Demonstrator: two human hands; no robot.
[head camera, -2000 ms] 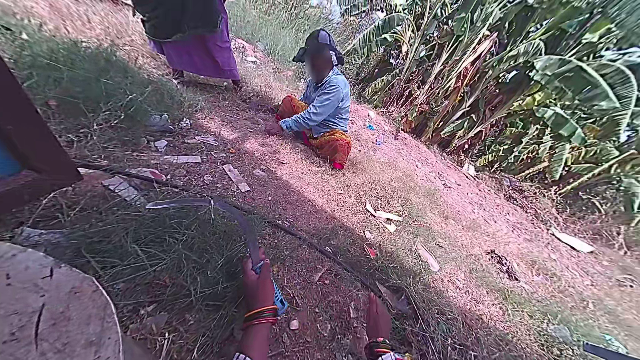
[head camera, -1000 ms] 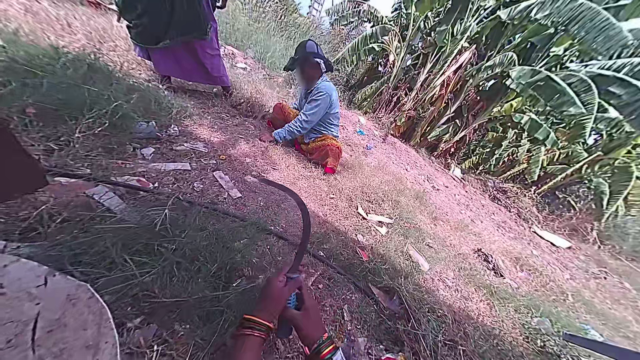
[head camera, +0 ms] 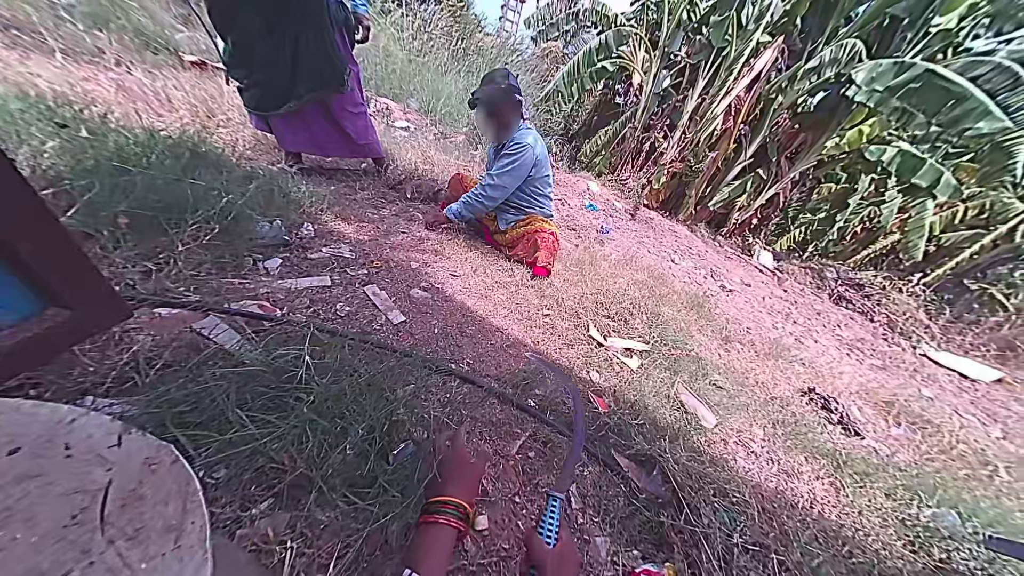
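Observation:
My right hand [head camera: 554, 552] is closed round the blue-and-black handle of a sickle [head camera: 578, 416], low in the head view. The sickle's curved metal blade points away from me and bends left at its tip, over the ground near a long black hose or cable. To the left of the handle, my left hand [head camera: 460, 466] holds nothing, its fingers apart above bare soil at the edge of green grass [head camera: 320, 432]. Bangles circle the left wrist.
A person [head camera: 512, 184] in a blue shirt sits on the slope ahead; another in a purple skirt [head camera: 320, 120] stands behind. The black hose or cable [head camera: 384, 346] crosses the ground. A round pale surface [head camera: 96, 488] and a dark frame [head camera: 64, 296] are at left, banana plants [head camera: 800, 120] at right.
The sickle was in my left hand two seconds ago, then both hands were together at its handle. Now my right hand has it and my left hand has let go and moved left.

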